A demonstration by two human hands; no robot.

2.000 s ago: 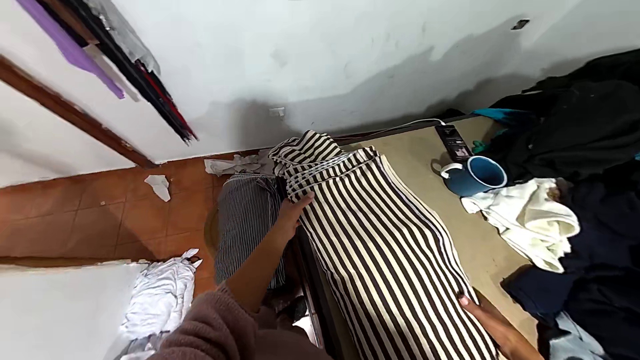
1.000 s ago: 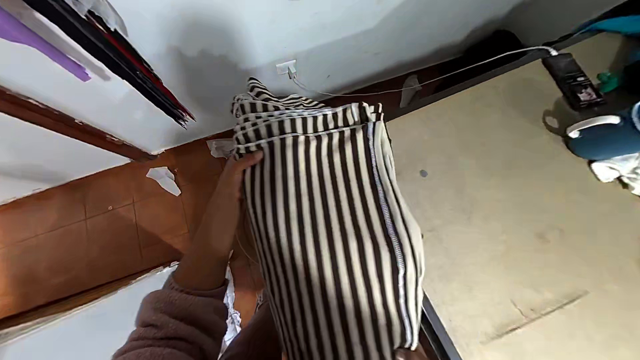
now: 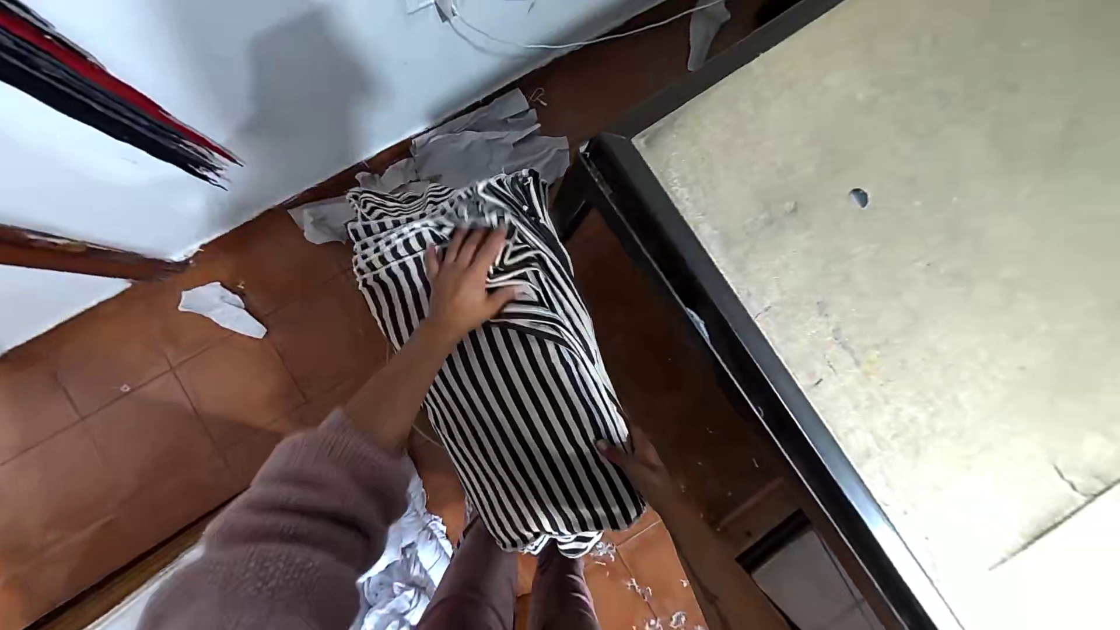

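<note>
A folded stack of black-and-white striped fabric (image 3: 542, 411) lies below me, left of the table, over the tiled floor. My left hand (image 3: 468, 276) rests flat on its upper part with the fingers spread, where the cloth is creased. At the lower right edge of the stack is my right hand (image 3: 634, 459), its thumb on top and its other fingers hidden beneath the cloth. What supports the stack underneath is hidden.
A table with a pale top (image 3: 919, 262) and dark metal edge stands at the right. Grey cloth scraps (image 3: 490, 144) lie by the wall, a white scrap (image 3: 223, 308) on the floor, and crumpled white cloth (image 3: 407, 560) near my legs. A white cable (image 3: 577, 44) runs along the wall.
The striped fabric has moved from the table to beside its left edge. My left hand has shifted from the fabric's left edge onto its top. The view has swung down and left.
</note>
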